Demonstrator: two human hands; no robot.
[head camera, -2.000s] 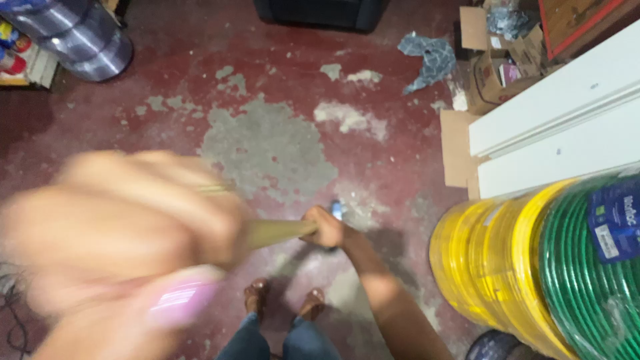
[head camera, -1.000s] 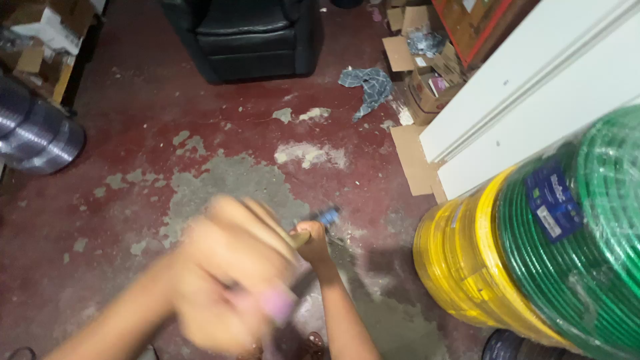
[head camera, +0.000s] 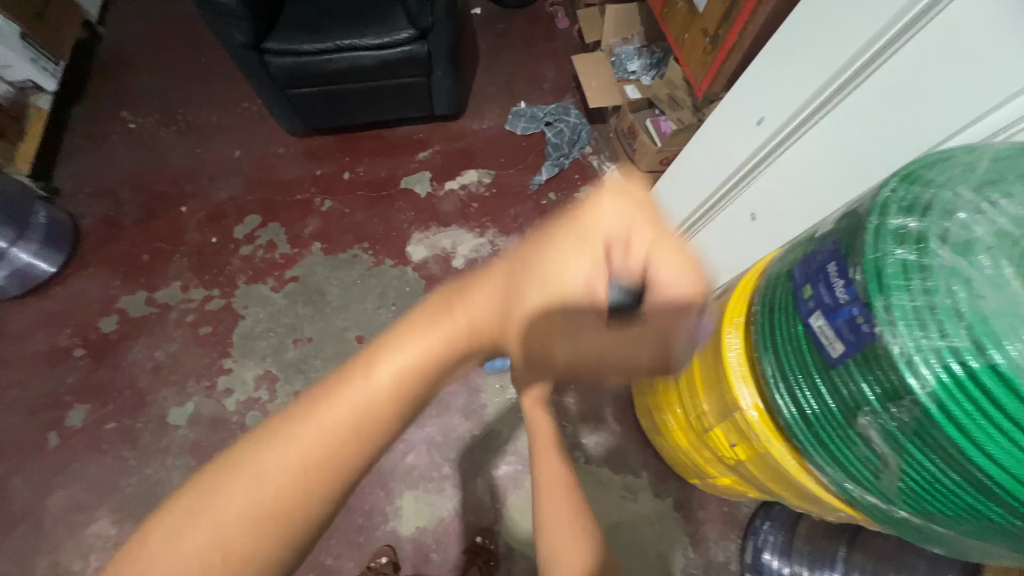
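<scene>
My left hand, large and blurred near the camera, is closed around what looks like a pole. The pole's dark end shows between thumb and fingers. Beyond and below it, my right hand is mostly hidden behind the left; its grip cannot be seen here. A small blue item lies beside the right hand, low near the floor, partly covered. The rest of the pole is hidden.
A black armchair stands ahead on the worn red floor. A grey checked cloth lies near open cardboard boxes. Wrapped green hose coils and yellow coils stand close on the right beside white panels.
My left hand has moved to the right across the view and now covers most of my right hand. The pole length seen between the hands two seconds ago is hidden.
</scene>
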